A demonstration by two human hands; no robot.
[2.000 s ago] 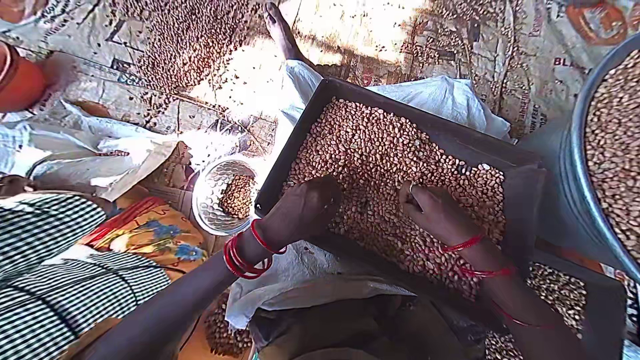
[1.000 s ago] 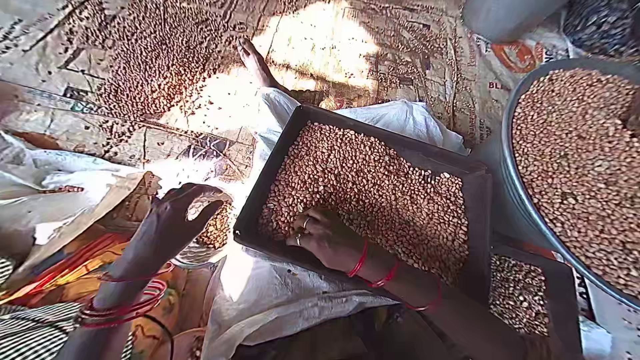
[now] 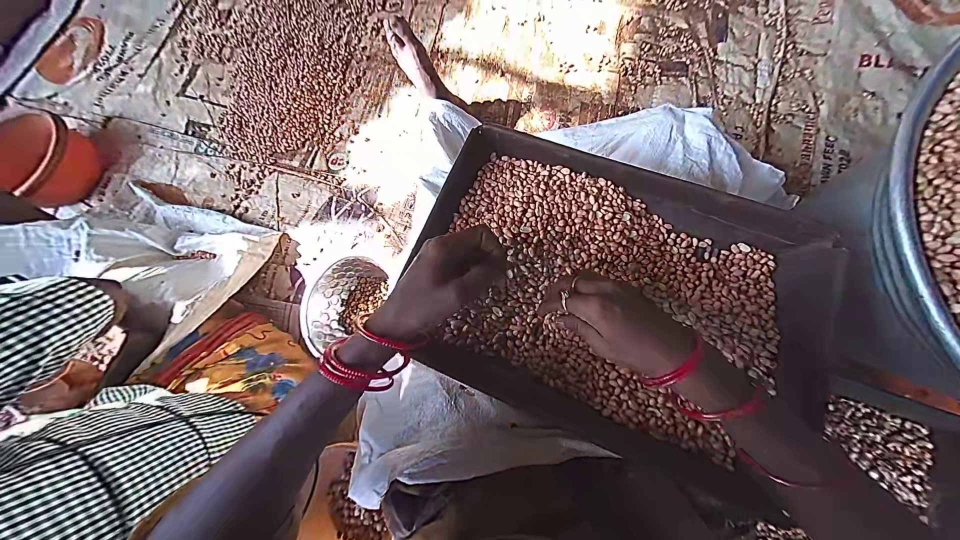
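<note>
A dark rectangular tray (image 3: pixel 667 187) lies tilted over a white sheet, holding a layer of reddish-brown shelled nuts or beans (image 3: pixel 570 217). Over its left part is my left hand (image 3: pixel 454 277), fingers curled down; whether it grips any kernels is hidden. My right hand (image 3: pixel 611 311), with rings on a finger, touches the kernels near the middle of the tray, its fingertips partly hidden among them. Red bangles circle both wrists. Just left of the tray stands a perforated bowl (image 3: pixel 319 304) with some kernels in it.
A large metal tub (image 3: pixel 896 187) full of kernels stands at the right, above another dark container of kernels (image 3: pixel 881 450). Kernels lie scattered on the printed floor sheet (image 3: pixel 285 82). An orange pot (image 3: pixel 75 165) is at the left, near a person in checked cloth (image 3: pixel 112 457).
My left hand has moved from beside the tray, above the perforated bowl, back over the kernels in the tray. My right hand remains in the kernels. The view has shifted.
</note>
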